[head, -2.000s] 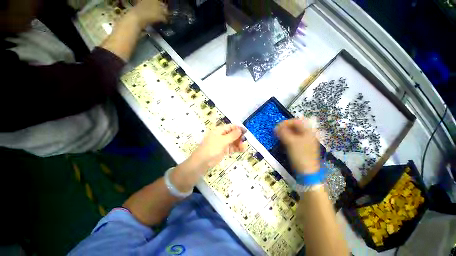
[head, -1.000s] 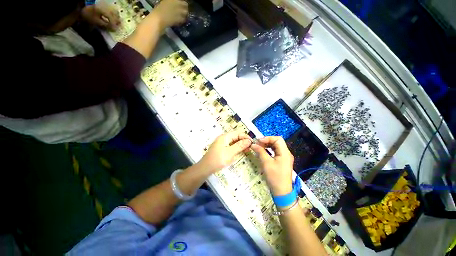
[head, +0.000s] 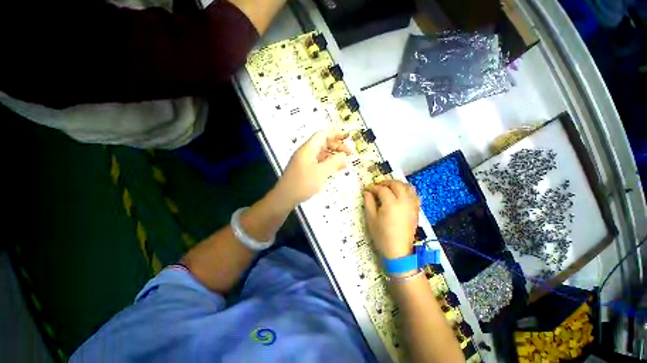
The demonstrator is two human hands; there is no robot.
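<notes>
The cream-yellow circuit boards (head: 284,92) lie end to end on the rail, with dark and yellow parts along their far edge. My left hand (head: 318,164), with a white wristband, is over the boards, fingers curled; whether a small part is in them is unclear. My right hand (head: 392,213), with a blue wrist strap, is lower on the boards, fingertips down at the surface; the fingers hide whatever they touch. Beside the boards, the three-section bin holds bright blue components (head: 441,190), dark components (head: 465,237) and silver-grey components (head: 489,292).
A shallow white tray (head: 489,177) holds scattered grey-black leaded components. Yellow blocks (head: 557,342) fill a black bin at the lower right. Shiny dark bags (head: 454,67) lie on the bench. Another person's dark sleeve (head: 206,35) is at the upper left. A blue cord crosses the bins.
My hands, together over the boards a second ago, are apart. My right hand was over the blue components before that. The view has shifted, and boards and bins sit differently in it.
</notes>
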